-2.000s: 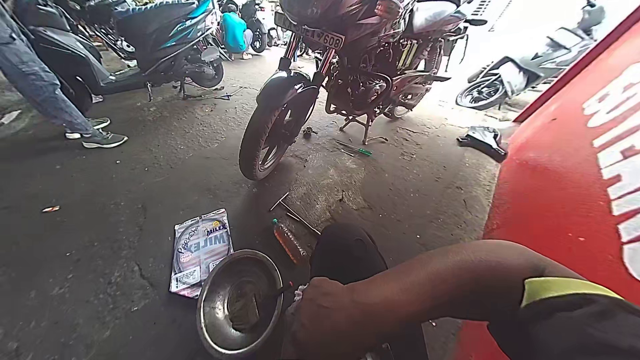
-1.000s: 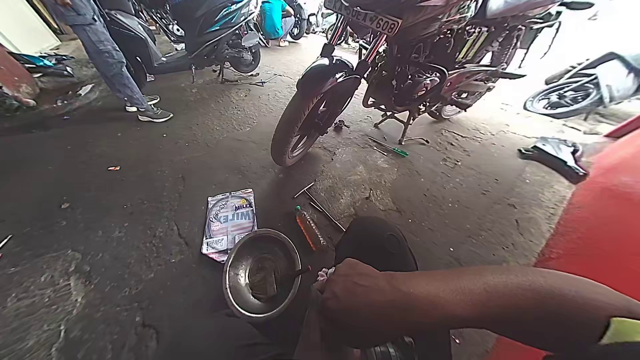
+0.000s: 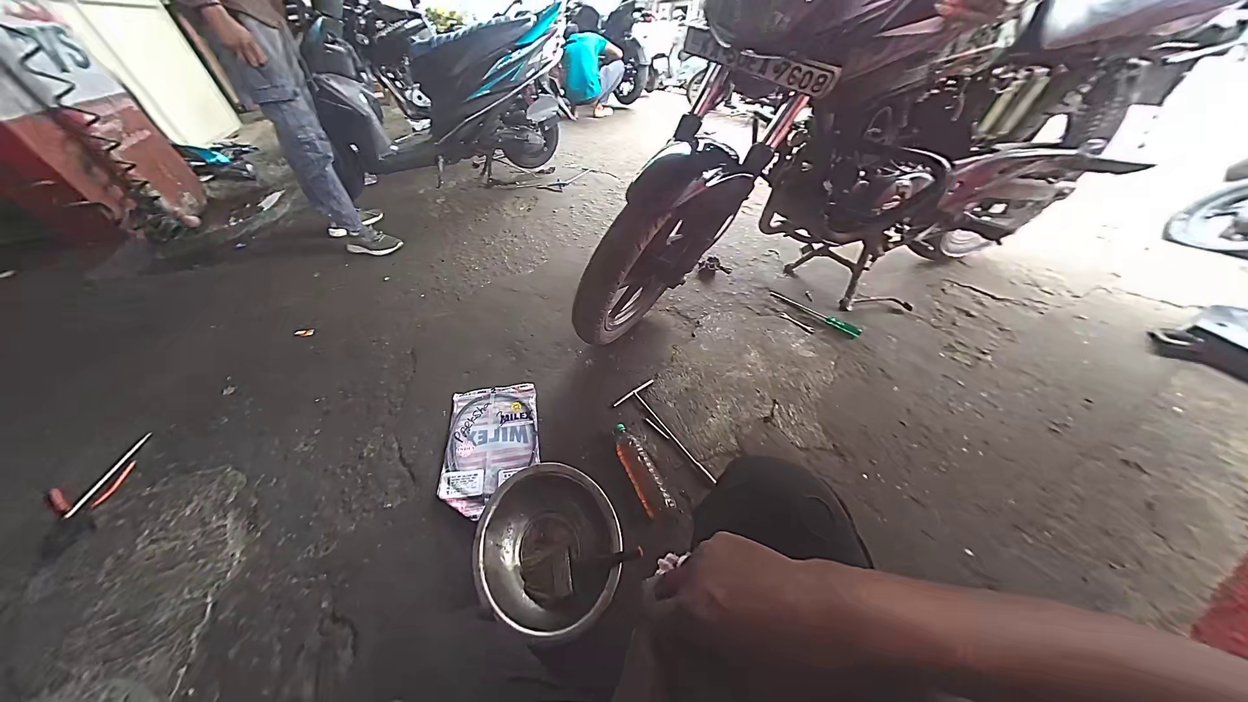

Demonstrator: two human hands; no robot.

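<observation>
My right hand (image 3: 717, 595) reaches in from the right, fingers closed on a small whitish thing, perhaps a cloth (image 3: 671, 563), just right of the metal bowl (image 3: 487, 575). A dim brown shape below it may be my left hand (image 3: 648, 648); its fingers are hidden. In the bowl, a brush-like tool (image 3: 600, 560) rests with its dark handle over the right rim, in a little dark liquid. A plastic packet with a coiled cable (image 3: 492, 439) lies behind the bowl. To its right are a plastic bottle of orange liquid (image 3: 642, 473) and a T-handle tool (image 3: 673, 434).
A motorcycle (image 3: 829, 146) stands ahead, a green-handled screwdriver (image 3: 819, 315) on the ground beside it. A red-handled tool (image 3: 97, 483) lies at left. A person (image 3: 292, 107) stands near a scooter (image 3: 478, 78); another person (image 3: 587, 68) squats farther back. My knee (image 3: 780, 507) is beyond my right hand.
The view has swung left, showing more ground and a wall there. My right hand stays beside the bowl with the whitish thing.
</observation>
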